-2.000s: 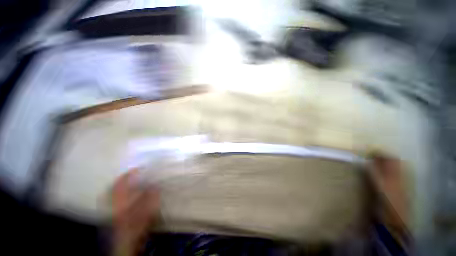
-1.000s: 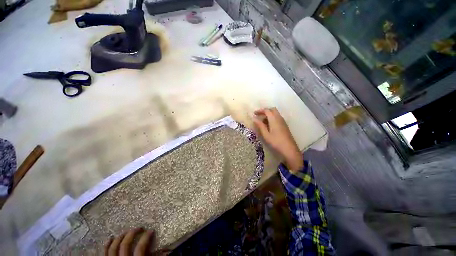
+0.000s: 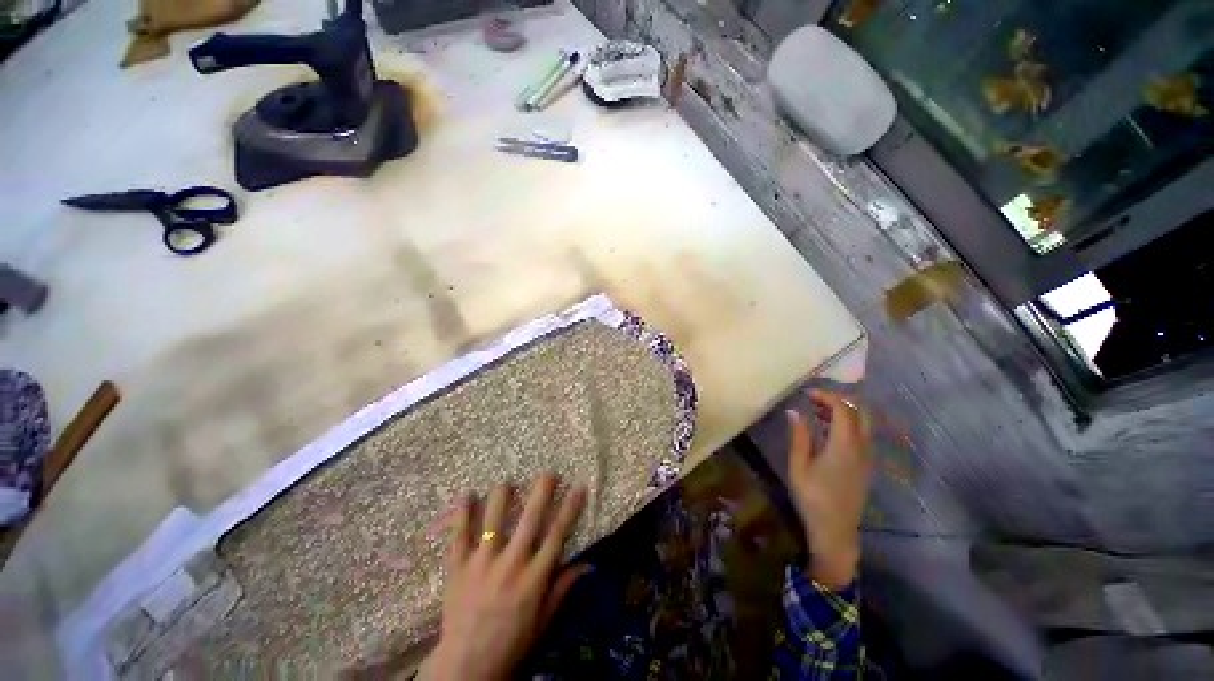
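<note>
A speckled grey-beige sleeve (image 3: 386,492) lies flat along the table's near edge. White lining (image 3: 400,399) shows as a strip along its far side, and a purple-and-white mottled lining piece (image 3: 682,399) borders its rounded right end. The cuff vent (image 3: 180,615) is at the lower left. My left hand (image 3: 503,572) lies on the sleeve, palm down with fingers spread, a ring on one finger. My right hand (image 3: 828,466) is off the table's right corner, thumb apart from the fingers; whether it pinches a needle or thread cannot be told.
Black shears (image 3: 180,213) lie at the left, an iron (image 3: 320,127) stands behind. Snips (image 3: 538,149), thin pens (image 3: 549,83) and a small dish (image 3: 623,75) are at the far edge. A wooden ruler (image 3: 80,432) lies left. A grey wall and window are at the right.
My left hand has moved right and up onto the middle of the sleeve. My right hand has moved from beside the rounded end, right and down past the table edge. The earliest view is blurred.
</note>
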